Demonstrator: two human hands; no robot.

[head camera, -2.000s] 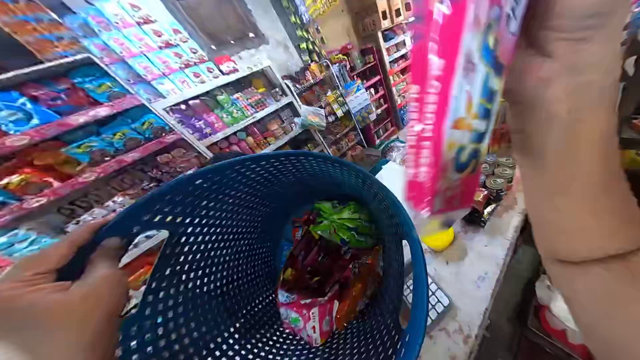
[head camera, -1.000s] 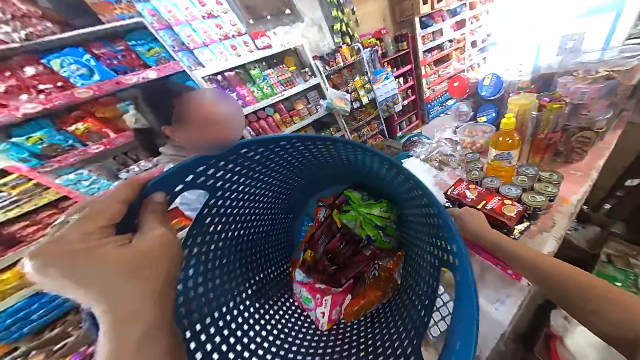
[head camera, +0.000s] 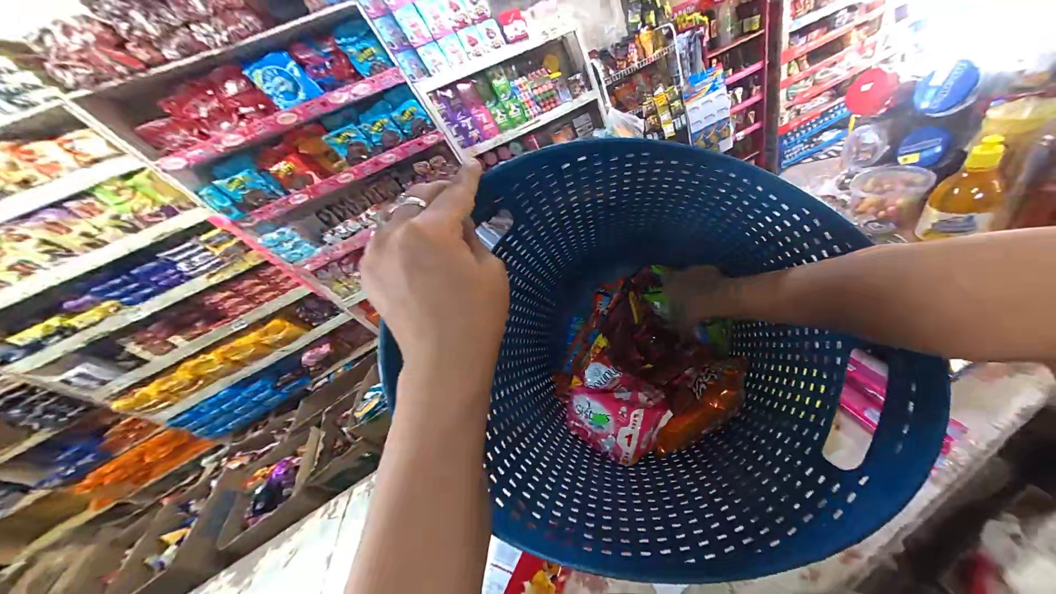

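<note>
A deep blue perforated plastic basket fills the middle of the view, tilted so its inside shows. My left hand, with a ring on one finger, grips its rim at the left handle slot. Reaching down inside, my right hand is blurred among the packets at the bottom; whether it holds one cannot be told. Near it lie a pink and white packet, an orange packet, dark red packets and a green packet, partly covered by the hand.
Shelves of bagged snacks line the left and back. A light worn counter runs beneath and right of the basket. At the upper right stand a yellow-capped bottle of orange liquid, a tub of small sweets and lidded jars.
My right hand has moved from a red packet on the counter into the basket. The person behind the basket one second ago is out of sight. The view has shifted.
</note>
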